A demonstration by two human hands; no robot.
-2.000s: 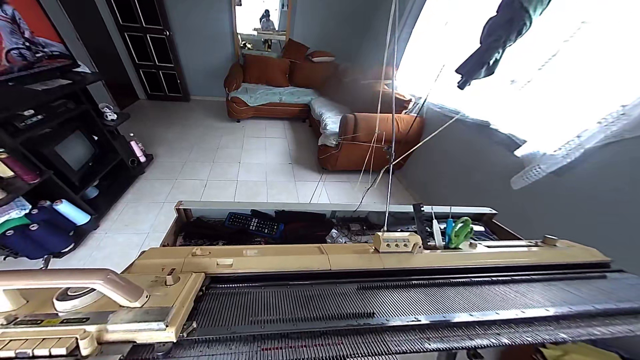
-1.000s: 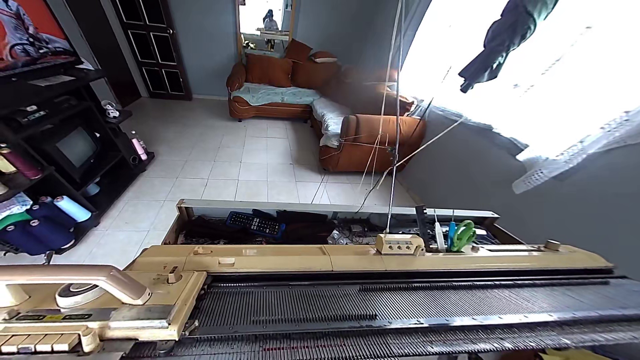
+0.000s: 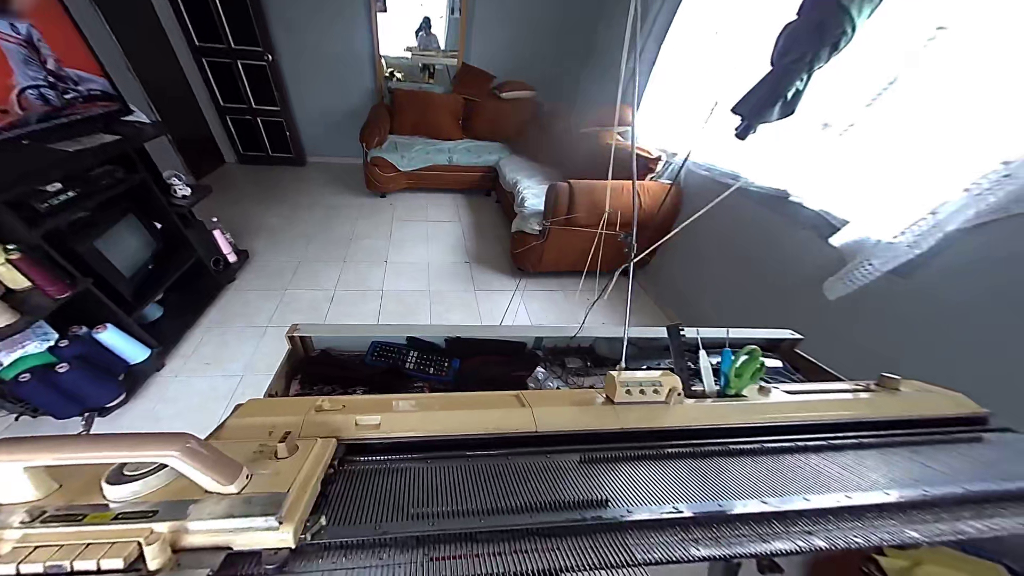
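Note:
Neither of my hands is in the head view, so what they hold or touch is hidden. A knitting machine stretches across the lower part, its needle bed of dark metal. The beige carriage, with a pinkish-beige handle, sits at the bed's left end. On the machine's rear cover stands a small row counter. Green-handled scissors and a blue-handled tool stand upright to the right of the counter. Yarn strands and a thin rod rise behind the machine.
Behind the machine lies an open tray with a blue calculator or remote-like keypad. Yarn cones stand by a black shelf unit at left. An orange-brown sofa and a curtained window lie beyond, with a dark garment hanging at upper right.

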